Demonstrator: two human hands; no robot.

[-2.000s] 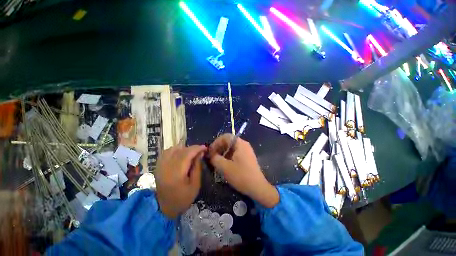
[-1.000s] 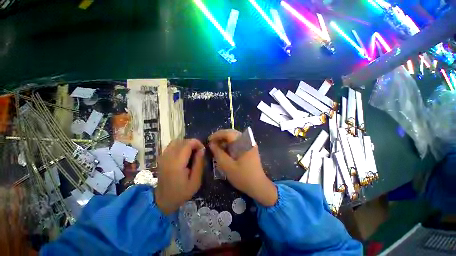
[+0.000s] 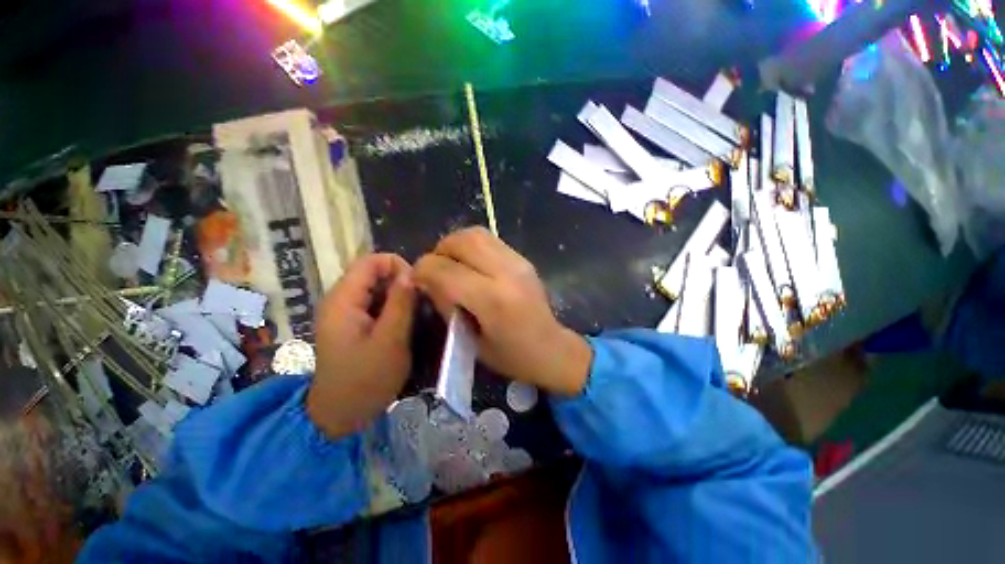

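Observation:
My right hand (image 3: 496,308) holds a pouch cell (image 3: 457,364), whose white bar sticks out below the palm towards me. The cell's other end is hidden by my fingers. My left hand (image 3: 364,336) has its thumb and fingertips pinched together and meeting the right fingertips; what they pinch is too small and hidden to name. A thin cream LED strip (image 3: 482,160), unlit, runs from behind my right hand towards the far side of the black mat.
Unlit strips (image 3: 83,308) and white square pieces (image 3: 193,380) lie left, beside a printed sheet (image 3: 289,264). Round translucent discs (image 3: 441,446) lie near my body. Several pouch cells (image 3: 727,292) are piled right. A lit strip (image 3: 295,13) glows at the far side. Clear bags (image 3: 898,132) lie far right.
The view has shifted, so the bench things sit higher. The pouch cell in my right hand has swung from pointing up and away to pointing down towards me.

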